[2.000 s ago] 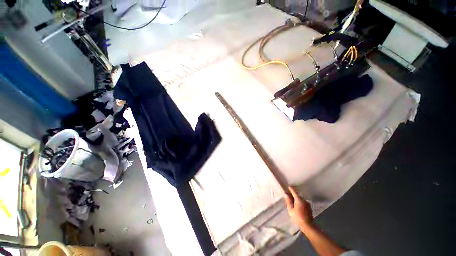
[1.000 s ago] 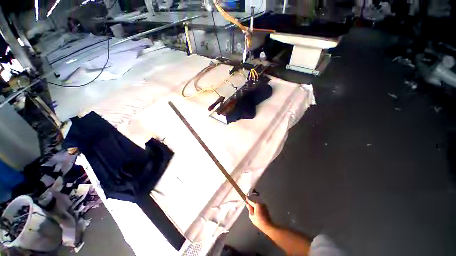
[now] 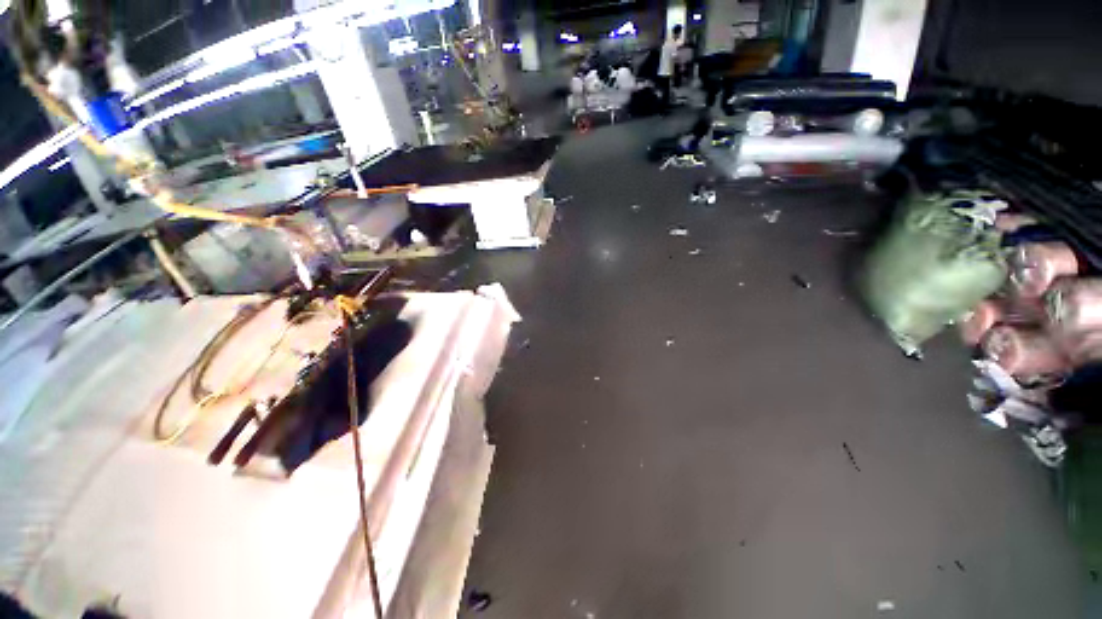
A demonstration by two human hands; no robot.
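A long thin brown stick (image 3: 361, 496) stands out over the pale-covered table, from the bottom edge of the picture up to the steam iron. No hand shows on it; its lower end is cut off by the edge. The long steam iron (image 3: 296, 393) lies on the table at the left, with two brown handles at its near end. Yellow hoses (image 3: 181, 405) loop from it. A dark cloth bundle (image 3: 363, 372) lies along its right side. Both my hands are out of the picture.
The pale table cover (image 3: 133, 520) hangs over the table's right edge. A black-topped table (image 3: 483, 169) stands behind. Grey floor (image 3: 677, 447) with scraps lies to the right. A green sack (image 3: 937, 272) and pinkish rolls (image 3: 1037, 345) are at far right. A person (image 3: 671, 61) stands far back.
The view has swung right and up. The iron now shows farther left, and the stick appears more upright. My right hand and most of the dark garment have left the picture.
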